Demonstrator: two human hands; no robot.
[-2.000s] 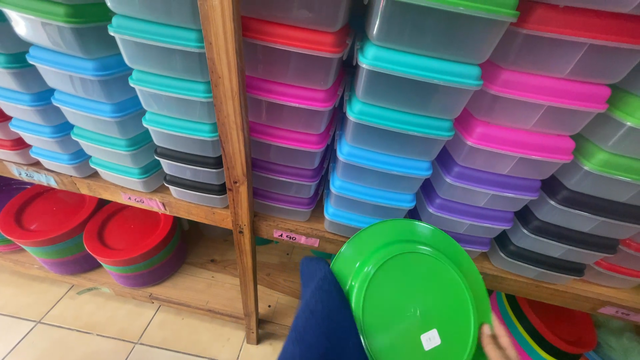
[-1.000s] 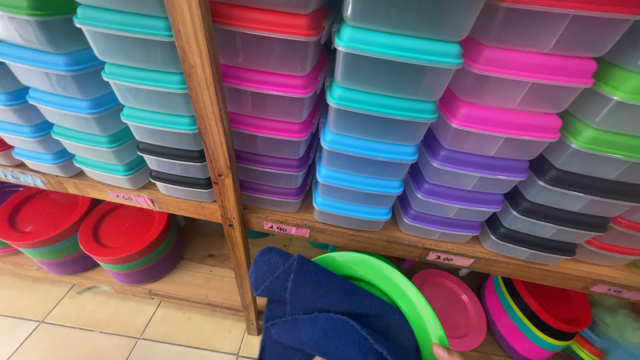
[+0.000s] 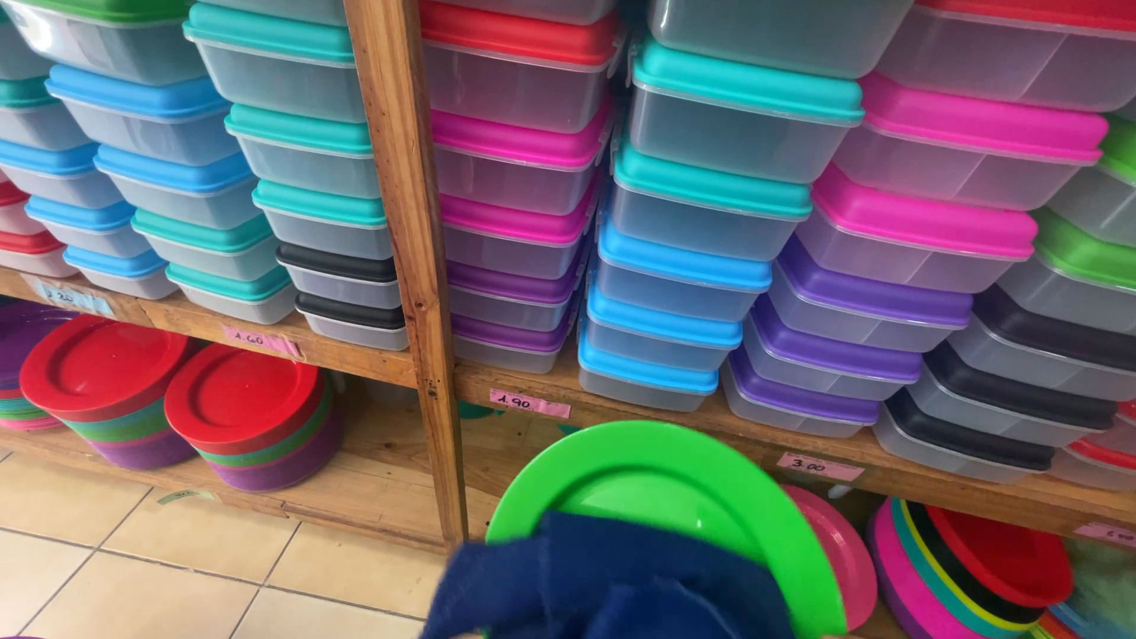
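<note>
A bright green plastic plate (image 3: 639,461) is held up, tilted, at the bottom centre of the head view. A dark blue cloth (image 3: 621,577) lies bunched over its lower part and hides much of its face. At the frame's bottom edge, by the plate's lower right rim, only a sliver of skin shows, seemingly a fingertip of my right hand (image 3: 834,635); its grip is cut off from view. My left hand cannot be made out; the cloth or the frame edge hides it.
Lidded clear plastic containers (image 3: 701,275) stand stacked on a wooden shelf (image 3: 550,382) with price tags. A wooden post (image 3: 413,266) divides it. Below are stacks of red-topped round plastic ware (image 3: 244,399), a pink plate (image 3: 834,550) and a coloured stack (image 3: 994,550). The floor is tiled (image 3: 355,568).
The green plate's broad face with a white sticker, shown two seconds ago, has tilted away, and the blue cloth has moved from its left side across its front. My right hand has dropped almost out of view.
</note>
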